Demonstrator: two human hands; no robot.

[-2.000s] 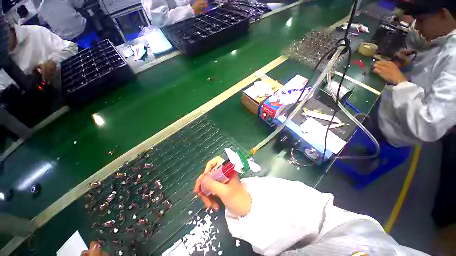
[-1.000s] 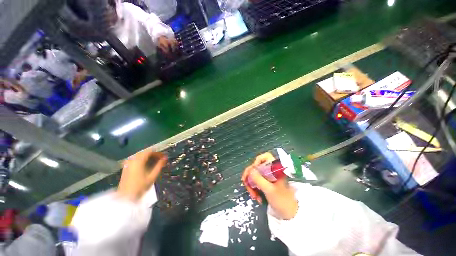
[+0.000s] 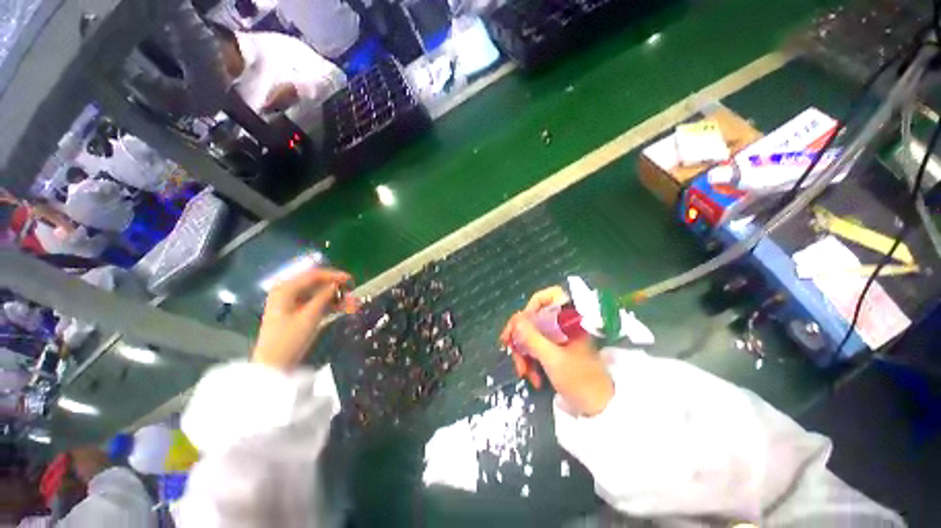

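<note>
My right hand (image 3: pixel 555 349) is wrapped around a glue syringe (image 3: pixel 565 324) with red fluid, white tissue around it and a green cap (image 3: pixel 609 318) at its right end. My left hand (image 3: pixel 299 312) is raised at the left edge of the small components; thumb and fingertips are together, with a small dark thing that may be a component between them, too blurred to be sure. Many small dark, coppery components (image 3: pixel 408 351) lie scattered on the ribbed tray (image 3: pixel 516 253). White chips (image 3: pixel 506 433) and a white paper (image 3: pixel 452 456) lie nearer my body, between my arms.
A blue dispenser (image 3: pixel 789 278) with red light stands at right, bearing a carton, adhesive tube (image 3: pixel 779 161) and yellowish tweezers (image 3: pixel 865 239). An air hose (image 3: pixel 712 270) runs to the cap. A pale edge (image 3: pixel 578 180) borders the green conveyor. White-coated people and black trays (image 3: pixel 371 113) are beyond.
The view has swung left. My left hand came from the bottom edge into full view, then its fingertips shifted slightly at the components' edge. My right hand keeps holding the syringe.
</note>
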